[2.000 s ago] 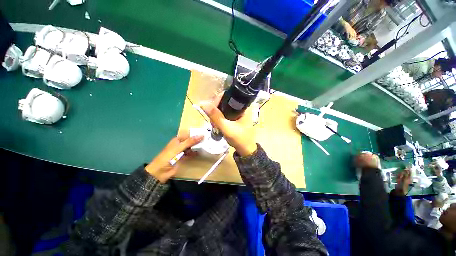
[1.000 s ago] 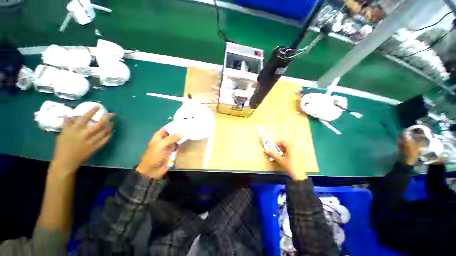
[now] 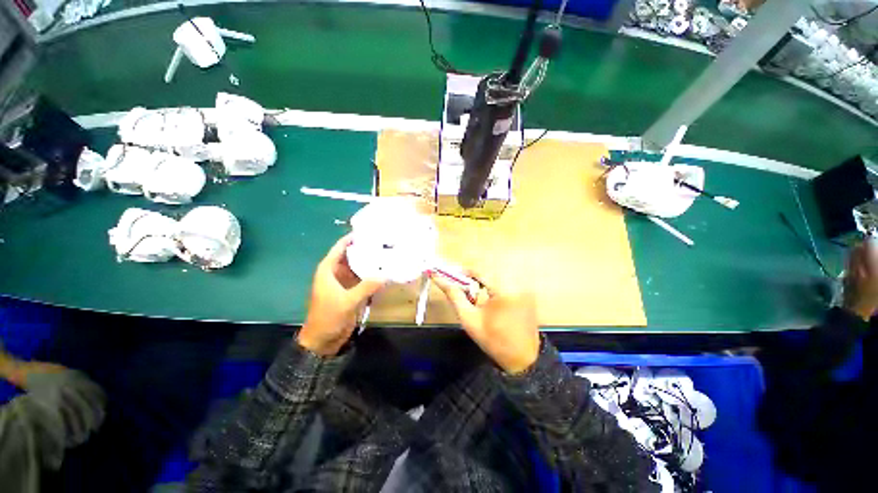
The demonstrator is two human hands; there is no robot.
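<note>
A white round cover [image 3: 393, 239] with thin white antennas sticking out is held over the left edge of the tan mat [image 3: 568, 241]. My left hand [image 3: 332, 300] grips it at its lower left. My right hand [image 3: 499, 318] holds a small white-and-red item [image 3: 454, 278], its tip at the lower right of the cover. The tip's contact is too bright to tell. The black electric screwdriver [image 3: 484, 144] hangs untouched in front of the screw feeder [image 3: 474, 204].
Several white housings [image 3: 166, 178] stand on the left bench. A joined unit with antennas [image 3: 657, 188] lies right of the mat. A blue bin [image 3: 734, 385] of white parts is by my lap. Another unit [image 3: 199, 41] lies on the green strip. A person's hand [image 3: 863, 279] is at far right.
My right hand has brought the white-and-red item from the mat to the cover. The neighbour's hand at left has withdrawn, leaving a housing. Earlier, my right hand held the screwdriver.
</note>
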